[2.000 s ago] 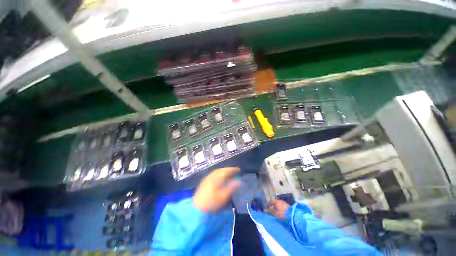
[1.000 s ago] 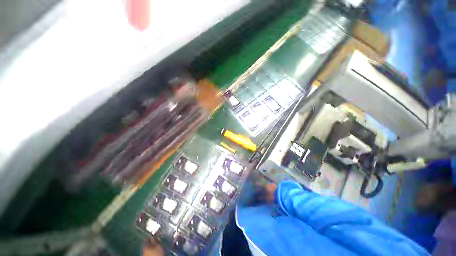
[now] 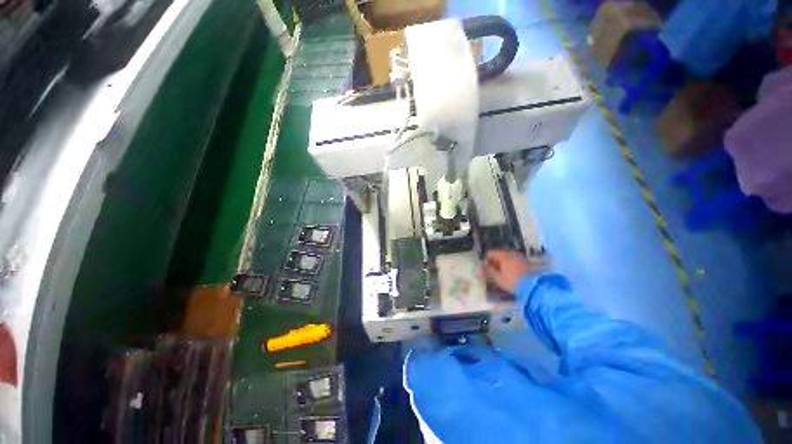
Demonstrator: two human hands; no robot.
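Observation:
The white desktop screw-fastening machine (image 3: 530, 104) stands in front of me, its spindle (image 3: 449, 195) hanging over the bed. My right hand (image 3: 506, 270) is at the right side of the bed, beside a pale plate (image 3: 460, 282); it is blurred, and I cannot tell whether it holds anything. A dark fixture (image 3: 408, 264) lies on the left of the bed, with a white label at its left. A control panel (image 3: 460, 324) is on the machine's front edge. My left hand is not in view.
Left of the machine, a clear blister tray (image 3: 306, 208) holds several phone assemblies. A yellow-orange tool (image 3: 298, 337) and thin yellow stick (image 3: 291, 364) lie nearer me. Another part-seen tray (image 3: 282, 395) and stacked trays (image 3: 165, 390) are lower left. People in blue and pink smocks (image 3: 768, 139) are at right.
The view has turned right toward the machine. My right hand, earlier near the machine's front left, is now at the right side of its bed. My left hand has left the view.

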